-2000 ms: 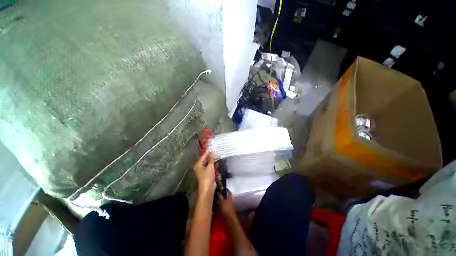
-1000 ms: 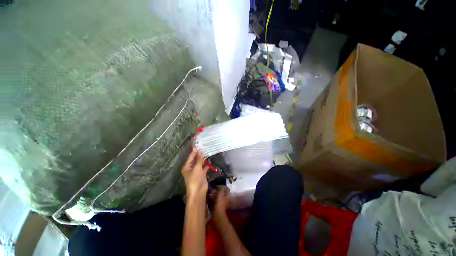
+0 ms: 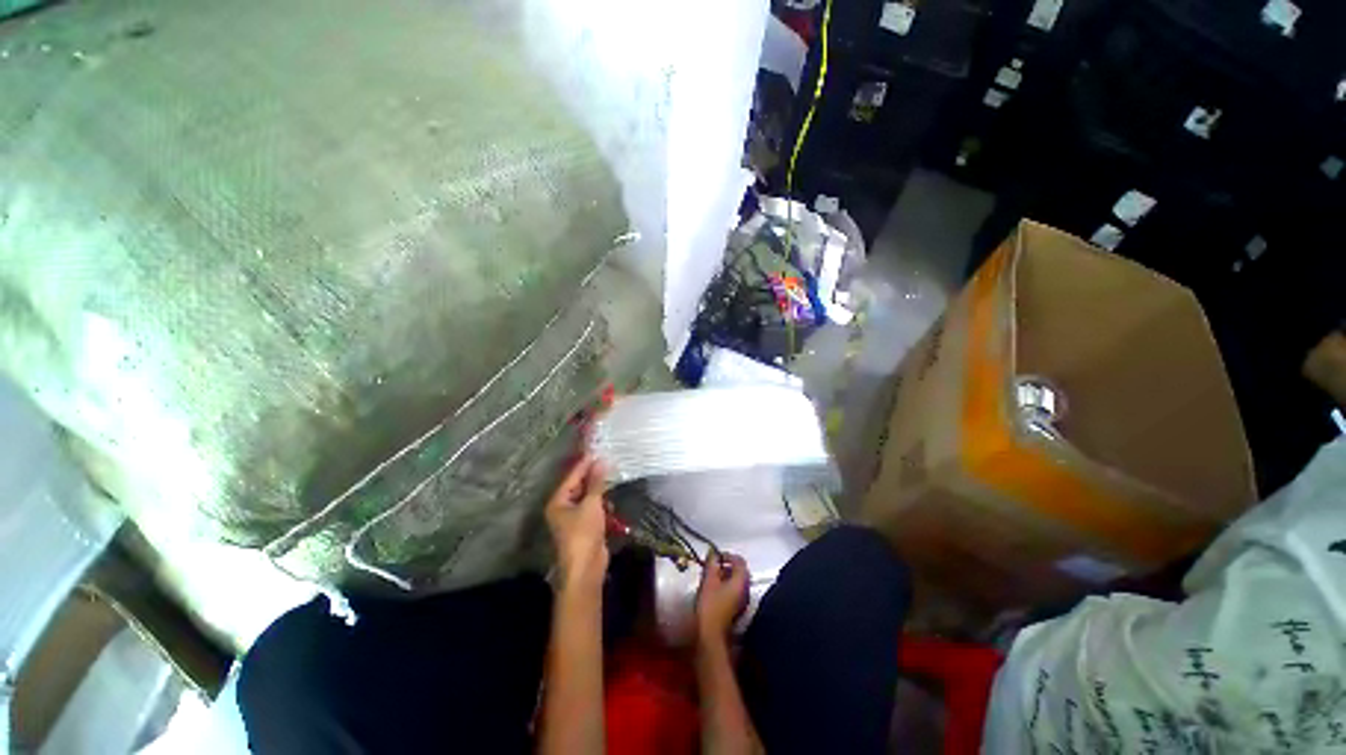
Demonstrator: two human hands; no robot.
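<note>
A whitish ribbed air-column bag (image 3: pixel 716 431) is spread flat between my knees. My left hand (image 3: pixel 579 519) pinches its left end between thumb and fingers. My right hand (image 3: pixel 722 593) is lower and to the right, closed on a thin dark piece, perhaps a cord or tube (image 3: pixel 672 525); what it is cannot be told. A small red and brass-yellow piece (image 3: pixel 620 525) lies between the hands, partly hidden. More white plastic (image 3: pixel 719 509) lies under the bag.
Huge pale green woven sacks (image 3: pixel 340 251) with white cord fill the left. An open brown carton (image 3: pixel 982 443) stands right. A scrap pile (image 3: pixel 768 288) lies ahead. A red stool (image 3: pixel 650 704) is under my legs. A person in a printed white shirt (image 3: pixel 1196 664) is at the lower right.
My right hand has moved right and up, away from my left hand, and thin dark strands now show between them. My left hand still holds the bag's end. The camera view has shifted slightly.
</note>
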